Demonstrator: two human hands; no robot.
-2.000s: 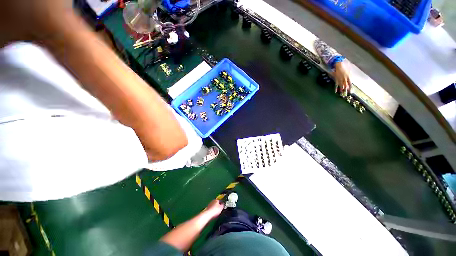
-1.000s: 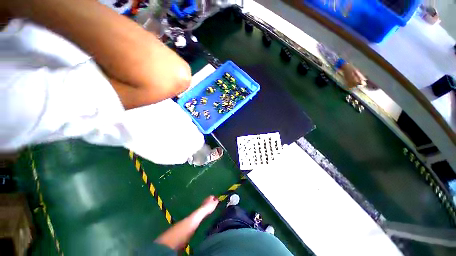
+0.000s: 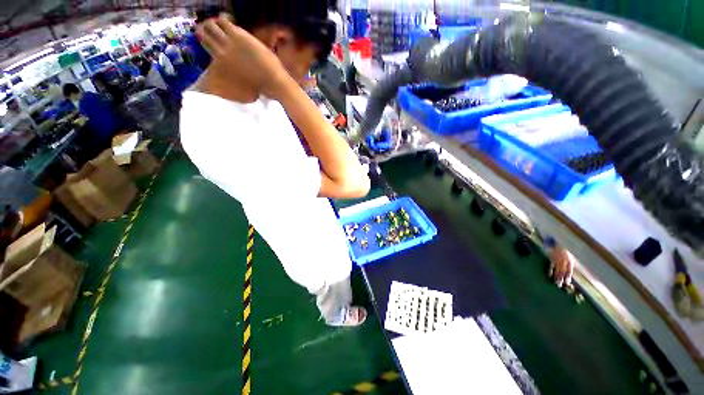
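Observation:
Neither of my hands is in the picture. Nearest in front of me, a blue tray (image 3: 392,248) with loose small green, yellow and dark parts (image 3: 400,225) stands on the bench. A pale square sheet (image 3: 419,308) with rows of small dark parts lies nearer to me, touching a white bench surface (image 3: 455,359). A dark mat (image 3: 455,266) lies beside the tray and sheet.
A person in white (image 3: 262,170) stands left of the bench, one arm raised to the head. Another person's hand (image 3: 562,266) is across the conveyor (image 3: 540,308). A ribbed hose (image 3: 571,69) hangs above blue trays (image 3: 525,158). Open cartons (image 3: 96,185) stand left.
The view has tilted up and shows the hall, hose and cartons. My left hand, low in the earlier frames, is out of view. The person in white now stands upright in view with an arm raised.

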